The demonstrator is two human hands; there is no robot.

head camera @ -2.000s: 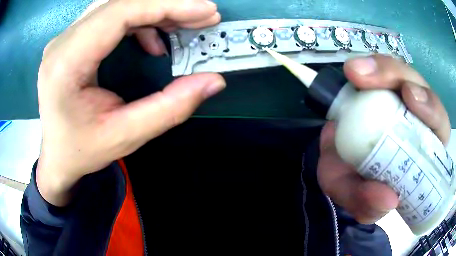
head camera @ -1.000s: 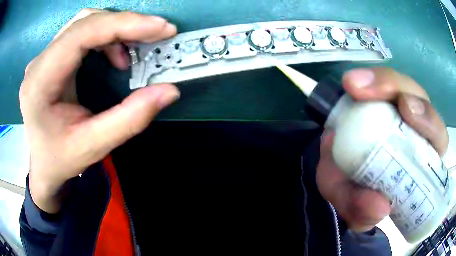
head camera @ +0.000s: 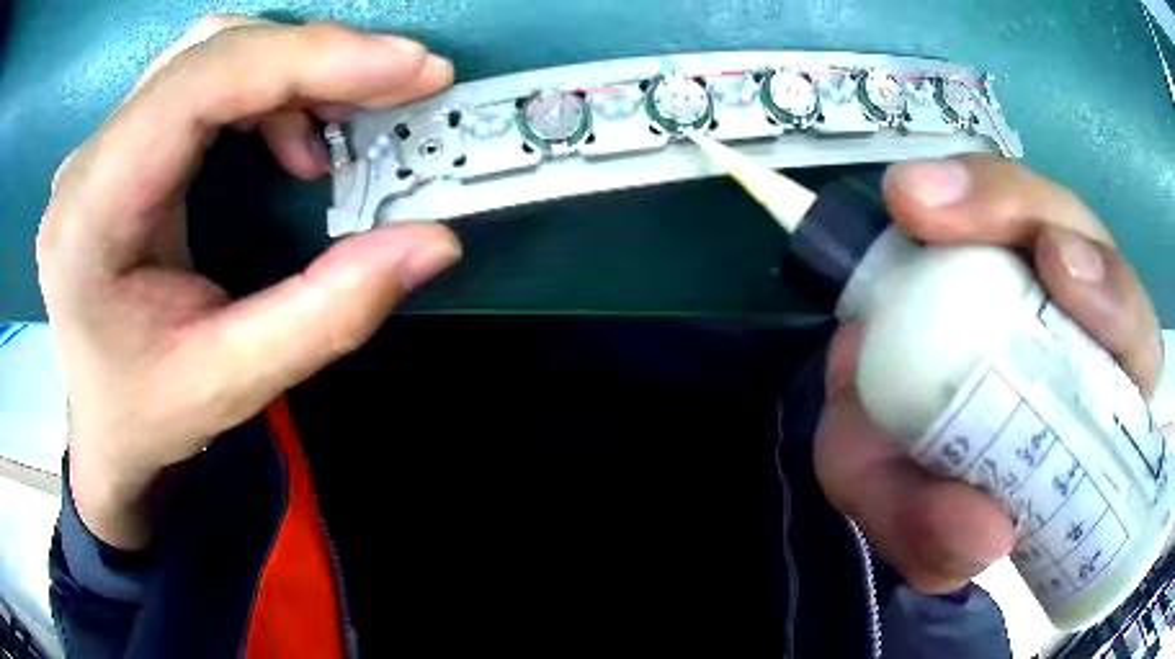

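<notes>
My left hand (head camera: pixel 245 219) holds the left end of a silver strip (head camera: pixel 541 187) between fingers and thumb, above the green surface. The strip carries a row of several round discs (head camera: pixel 678 101), an empty-looking seat (head camera: pixel 429 149) at its left end, clear pieces between discs and a red wire (head camera: pixel 825 80) along its upper edge. My right hand (head camera: pixel 941 502) grips a milky white dispensing bottle (head camera: pixel 947 341) with a handwritten label. Its pale-yellow needle nozzle (head camera: pixel 760 183), behind a black collar (head camera: pixel 840 236), points up-left, its tip at the lower edge of the second disc from the left.
The green bench surface (head camera: pixel 541 277) lies behind and under the strip, its front edge close to my dark jacket with orange lining. White surface (head camera: pixel 32 399) shows at the far left, with a blue mark on it.
The strip and my left hand have moved left since the first frame. The nozzle tip moved off a disc to the strip's lower edge, then up to the neighbouring disc on its left.
</notes>
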